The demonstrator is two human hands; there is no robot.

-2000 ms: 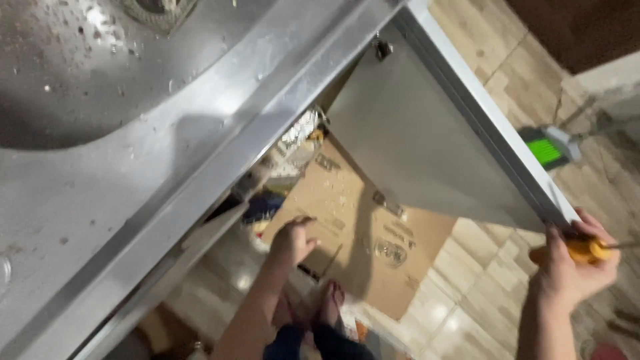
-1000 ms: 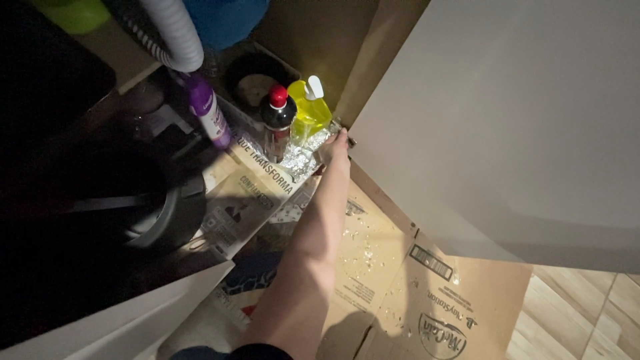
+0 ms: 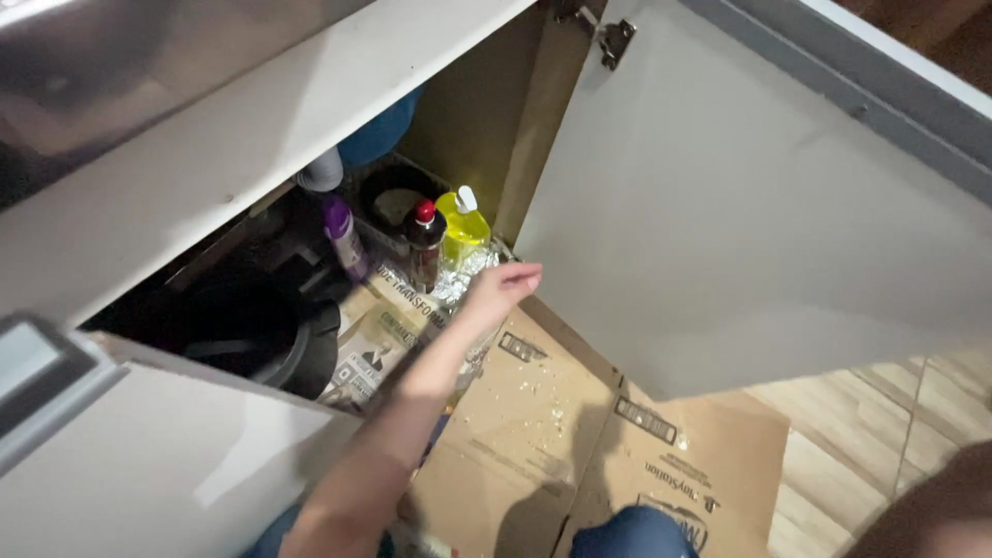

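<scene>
My left hand is by the lower inner corner of an open white cabinet door, its fingertips pinched together with nothing visible between them. It is in front of crumpled aluminium foil at the cabinet's edge. A metal hinge shows at the door's upper inner corner. Behind my hand stand a dark bottle with a red cap and a yellow bottle with a white top. My right hand is not recognisable in view; a blurred brownish shape at the lower right cannot be identified.
A purple bottle, a grey corrugated hose and a black container are inside the cabinet. Flattened cardboard with scattered crumbs covers part of the tiled floor. Another white door stands at the lower left.
My left hand has drawn back slightly from the cabinet's edge near the foil. Two seconds ago my right hand held an orange-handled tool at the door's outer edge; neither is identifiable now.
</scene>
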